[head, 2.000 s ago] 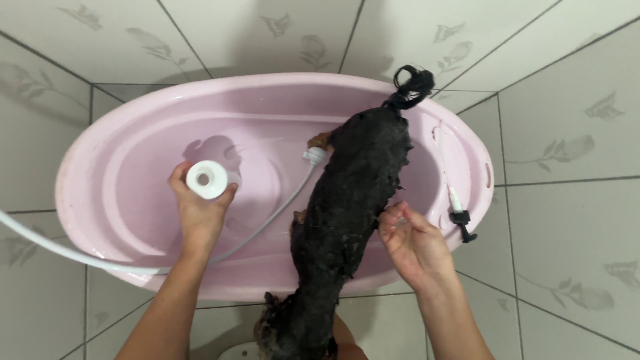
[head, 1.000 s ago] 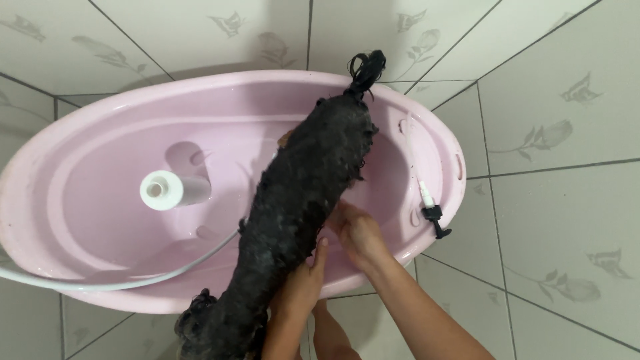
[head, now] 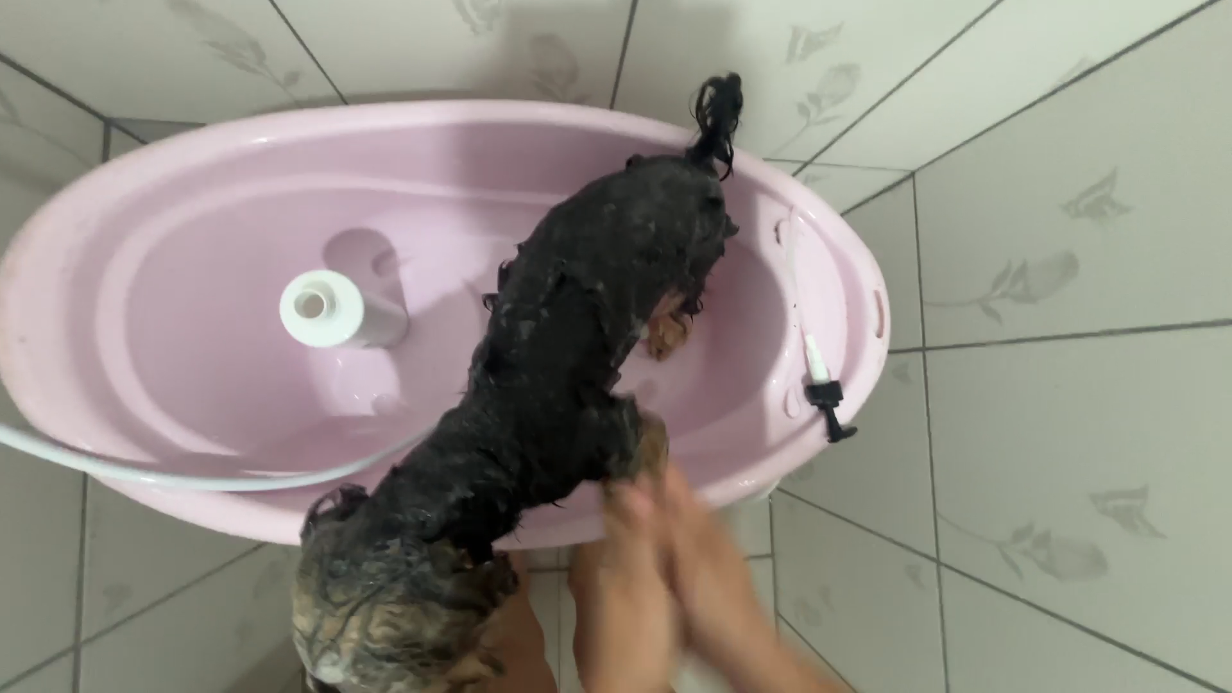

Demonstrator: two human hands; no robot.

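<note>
A wet black-and-tan dog (head: pixel 568 327) stands in a pink plastic bathtub (head: pixel 462 125), its head over the near rim. Both my hands are blurred at one of its front legs (head: pixel 650 448), which is raised by the near rim. My left hand (head: pixel 630 529) and my right hand (head: pixel 679 520) are pressed close around the paw. White, soapy-looking traces show on the dog's coat. A white bottle without its top (head: pixel 325 308) stands in the left half of the tub. The black pump head (head: pixel 826 395) with its thin tube lies on the tub's right ledge.
A white hose (head: pixel 192 478) runs over the tub's near left rim and passes behind the dog. Tiled walls (head: pixel 1068 404) with a flower pattern stand close behind and to the right. The person's bare legs (head: pixel 520 626) are below the near rim.
Two seconds ago my left hand held the white bottle; now it stands in the tub. Both hands have come together at the dog's front leg. The pump head is where it was.
</note>
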